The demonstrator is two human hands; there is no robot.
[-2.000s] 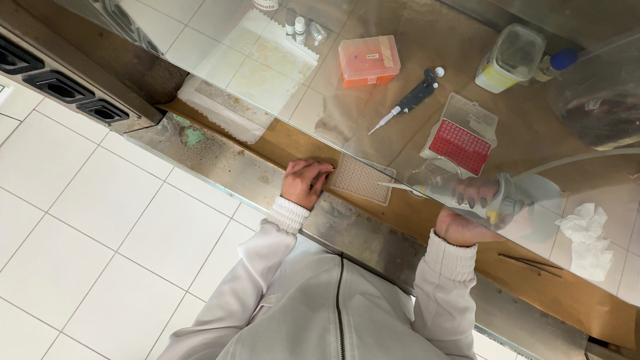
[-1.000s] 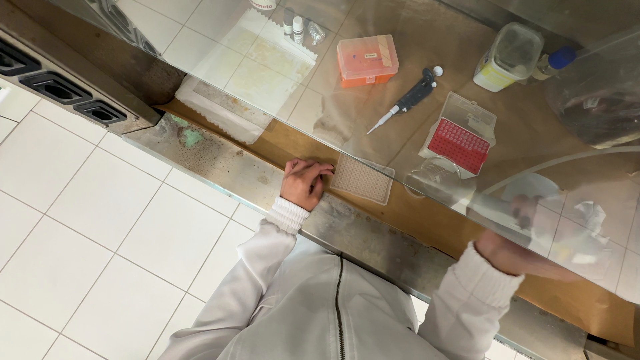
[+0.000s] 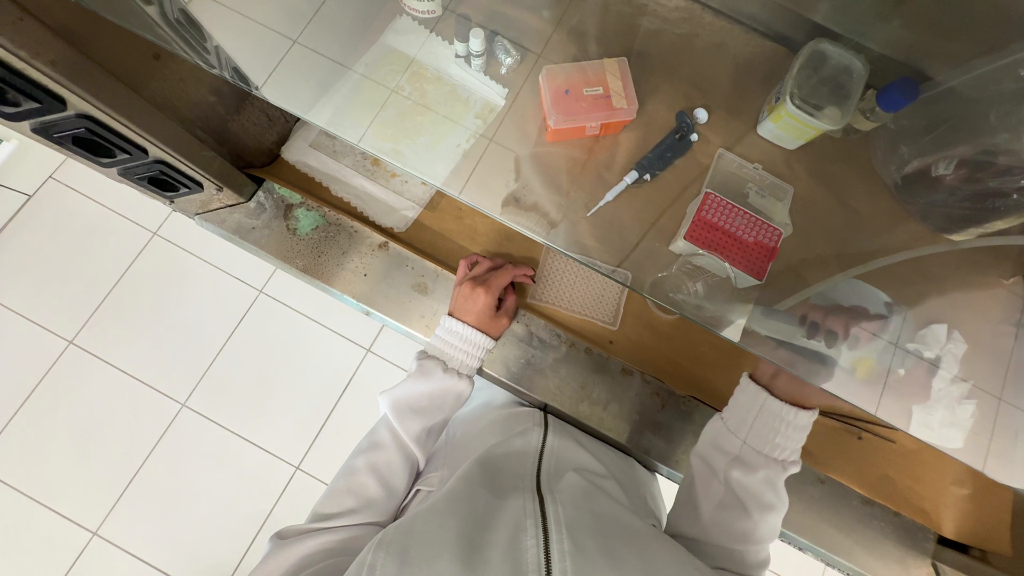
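Observation:
My left hand (image 3: 486, 296) rests at the front edge of the worktop with its fingers bent and partly apart. Its fingertips are at the left edge of a clear multi-well plate (image 3: 580, 288), and nothing shows in its grasp. Behind the glass sash, my right hand (image 3: 836, 320) is beside or over a pale grey and white device (image 3: 788, 340); reflections hide whether it grips it. A clear glass vessel (image 3: 694, 284) stands between the plate and this hand. Beyond it lies an open tip box with a red rack (image 3: 732, 236). A dark micropipette (image 3: 660, 156) with a tip lies farther back.
The transparent sash (image 3: 552, 240) slants across the work area. Behind it are an orange lidded box (image 3: 590, 100), small vials (image 3: 478, 50), a clear tub (image 3: 812, 92) and a blue-capped bottle (image 3: 896, 96). Crumpled tissue (image 3: 944, 384) and thin dark sticks (image 3: 860, 424) are at the right.
My right hand held a device with a pale tip near the plate, then moved away to the right, and is now back leftward by the pale device. My left hand has stayed by the plate.

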